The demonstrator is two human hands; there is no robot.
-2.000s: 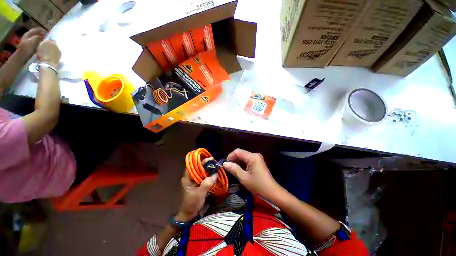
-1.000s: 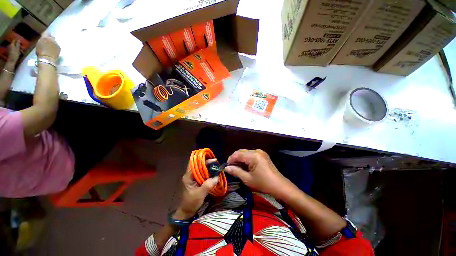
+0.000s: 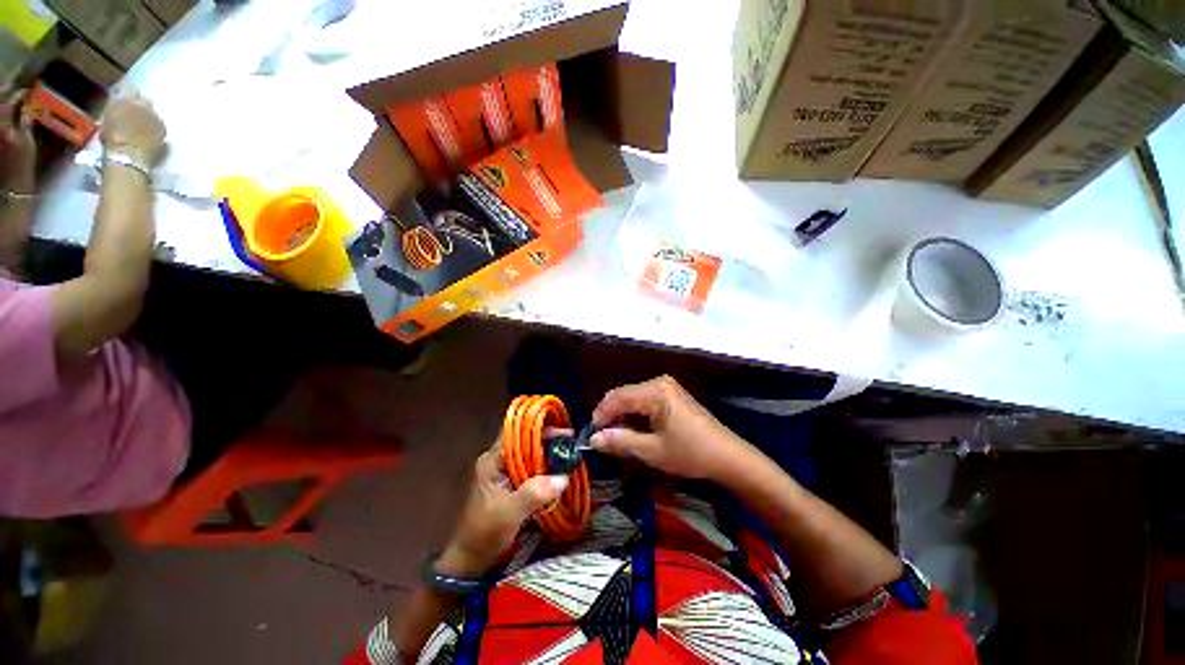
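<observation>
A coiled orange cord [image 3: 530,448] with a black end fitting [image 3: 563,453] is in front of my body, below the table edge. My left hand [image 3: 504,504] holds the coil, its thumb near the fitting. My right hand [image 3: 662,430] pinches a small dark piece at the fitting, fingertips together; what exactly it is cannot be told. An open orange and black retail box [image 3: 448,277] lies tilted at the front of the inner carton [image 3: 639,98]. A clear plastic bag with an orange QR label [image 3: 678,278] lies right of it.
A whitish tape roll [image 3: 955,282] stands near the table edge, a strip hanging down. A small black part [image 3: 819,225] lies behind the bag. Closed cartons [image 3: 897,98] stand behind right. A yellow tape roll [image 3: 289,227] is left. Another person in pink [image 3: 81,396] sits left by a red stool [image 3: 267,474].
The coil in my left hand has shifted slightly right and turned more edge-on. My right hand stays at the fitting. The other person's hand now holds an orange box.
</observation>
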